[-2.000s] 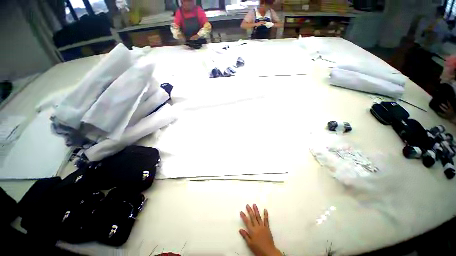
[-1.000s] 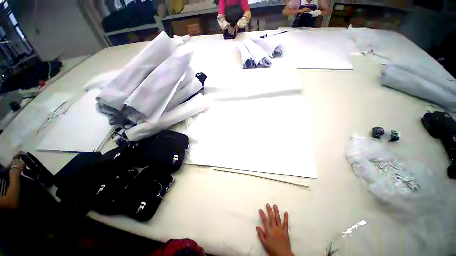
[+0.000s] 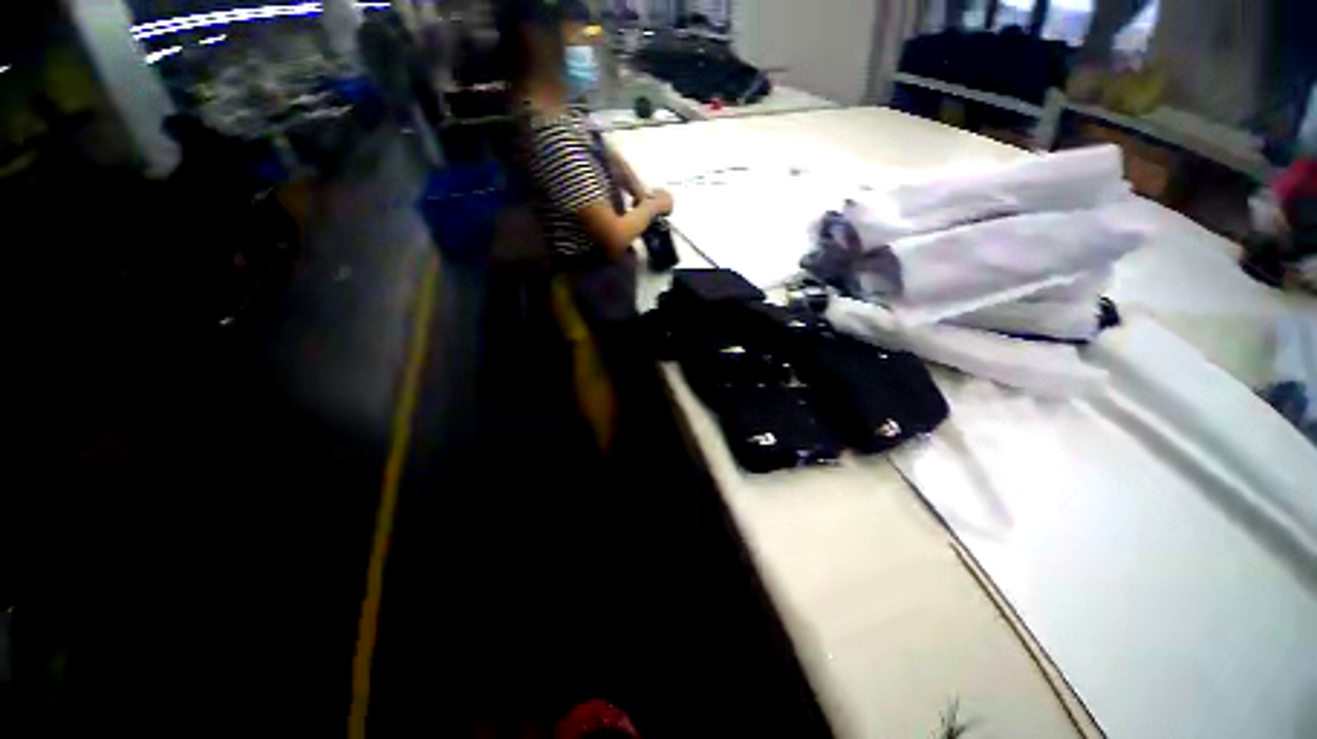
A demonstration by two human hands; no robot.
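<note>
Neither of my hands is in view; only a bit of red cloth shows at the bottom edge. Small black bags with small white logos lie piled at the table's near left edge. White rolled bundles with dark ends are heaped behind and to the right of the bags. White paper sheets lie flat on the table at the right. A thin tan strip runs along the paper's near edge.
A person in a striped top stands at the table's far left side, hands at a black item. A blue bin stands on the dark floor behind. Yellow lines mark the floor at the left. Another person is partly visible at the right edge.
The view has swung left: bags and rolls now appear further right, and the floor and striped-top person show. The hand seen flat on the table is out of the picture.
</note>
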